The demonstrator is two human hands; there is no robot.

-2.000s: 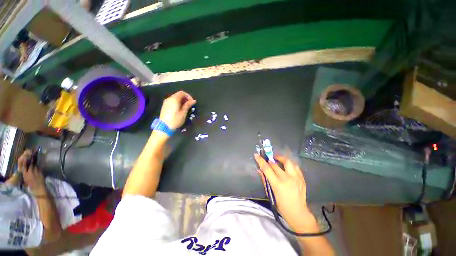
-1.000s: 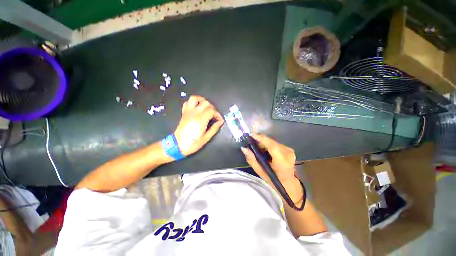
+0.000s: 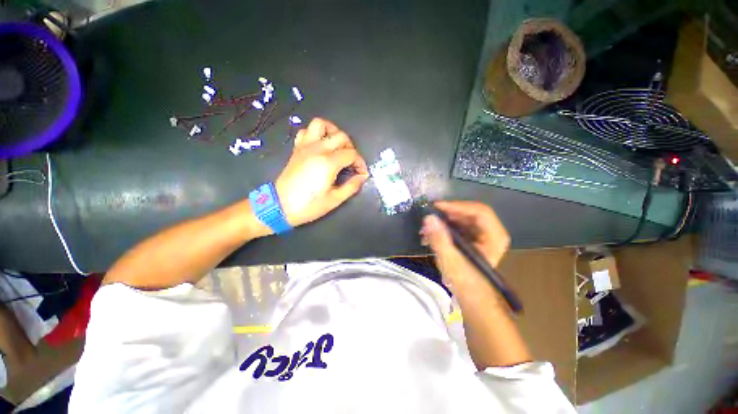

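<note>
A small white, glaring circuit board (image 3: 391, 183) lies on the dark green mat in front of me. My left hand (image 3: 325, 171), with a blue wristband, is at the board's left edge, fingertips pinched; whether they hold a lead is too small to tell. My right hand (image 3: 469, 234) holds the black soldering iron (image 3: 479, 263) like a pen, its front end by the board's lower right corner; the tip is not clear. A loose pile of connector leads (image 3: 243, 109), white plugs with thin dark red wires, lies beyond my left hand.
A purple-rimmed fan (image 3: 36, 89) stands far left, near a white cable (image 3: 55, 214). At the right are a brown cardboard core (image 3: 546, 69), silvery solder wires (image 3: 566, 152) on a green board, a dark wire coil (image 3: 631, 117) and a red light. An open carton (image 3: 538, 323) sits below the bench edge.
My left hand moved from the lead pile to the board. My right hand brought the iron in, then shifted slightly right around its handle. The board now lies on the mat. The view shifted too.
</note>
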